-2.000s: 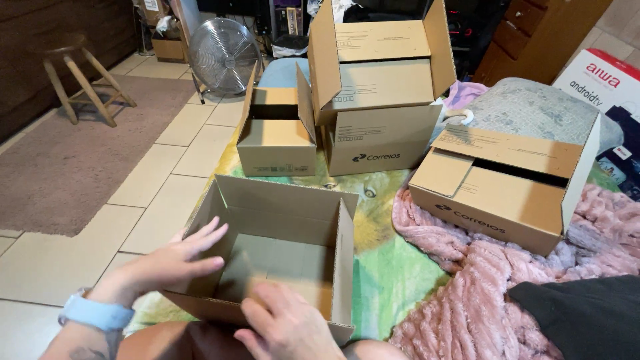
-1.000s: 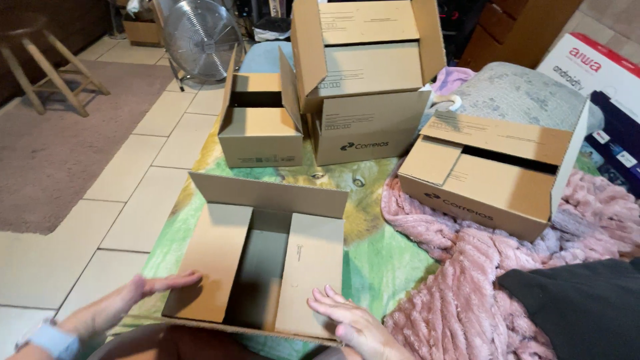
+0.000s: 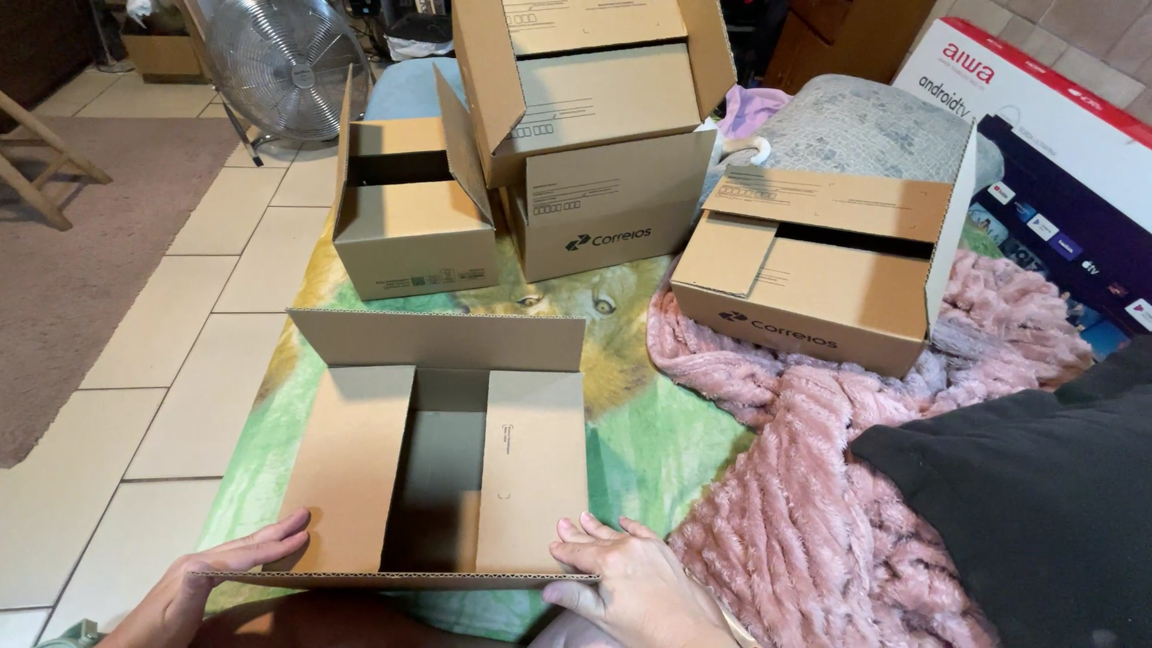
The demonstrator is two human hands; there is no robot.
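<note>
In front of me on the printed cloth sits a cardboard box. Its two side flaps are folded inward with a dark gap between them, while the far flap and the near flap stick up and outward. My left hand is at the near left corner, fingers resting by the left flap. At the near right corner my right hand has its thumb on the near side of the near flap and its fingers beyond it, pinching that flap's end. Part of each hand's grip is hidden by the cardboard.
Behind stand a small carton, stacked larger cartons and a wide carton on a pink blanket. A metal fan stands on the tiled floor at back left. Dark fabric lies at right.
Two seconds ago the near box stood open with my right hand over its inside; its side flaps have since been folded in. My right hand has moved to the near right corner.
</note>
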